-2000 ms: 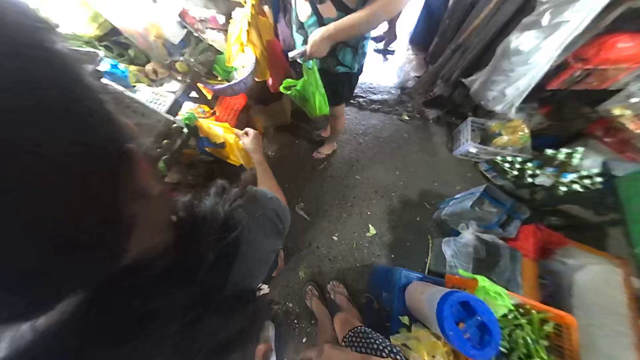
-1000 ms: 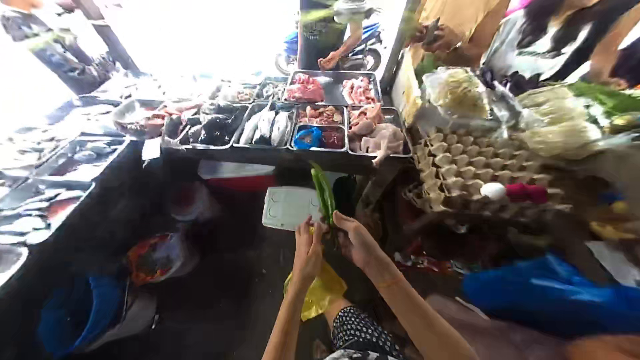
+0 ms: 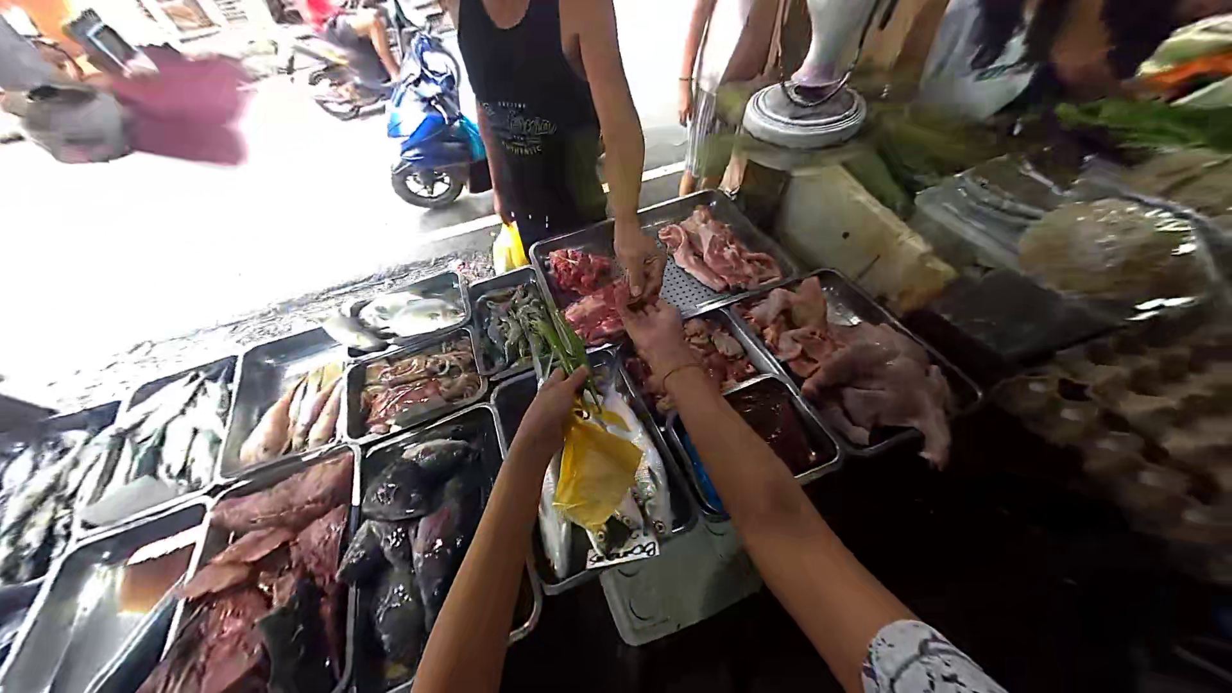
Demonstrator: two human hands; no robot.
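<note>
My left hand (image 3: pixel 556 399) grips a bundle of long green vegetables (image 3: pixel 561 337) and a yellow plastic bag (image 3: pixel 597 469), over a metal tray of silvery fish (image 3: pixel 650 481). My right hand (image 3: pixel 656 332) reaches forward over the meat and meets the hand of a person (image 3: pixel 639 258) across the stall. Fingers touch or nearly touch there; what lies between them is too small to tell. That person, in a black sleeveless top, has a small yellow bag (image 3: pixel 508 248) at the other side.
Metal trays hold dark fish (image 3: pixel 421 539), red fish pieces (image 3: pixel 279 568), shrimp (image 3: pixel 510 322), raw meat (image 3: pixel 717 252) and a whole chicken (image 3: pixel 881 375). A weighing scale base (image 3: pixel 805 115) stands behind. Egg trays (image 3: pixel 1136 423) are at the right, a blue scooter (image 3: pixel 430 125) beyond.
The view has swung far round and closer to the trays. My hands, together at the green vegetables before, are now apart; the right has stretched out to the other person's hand.
</note>
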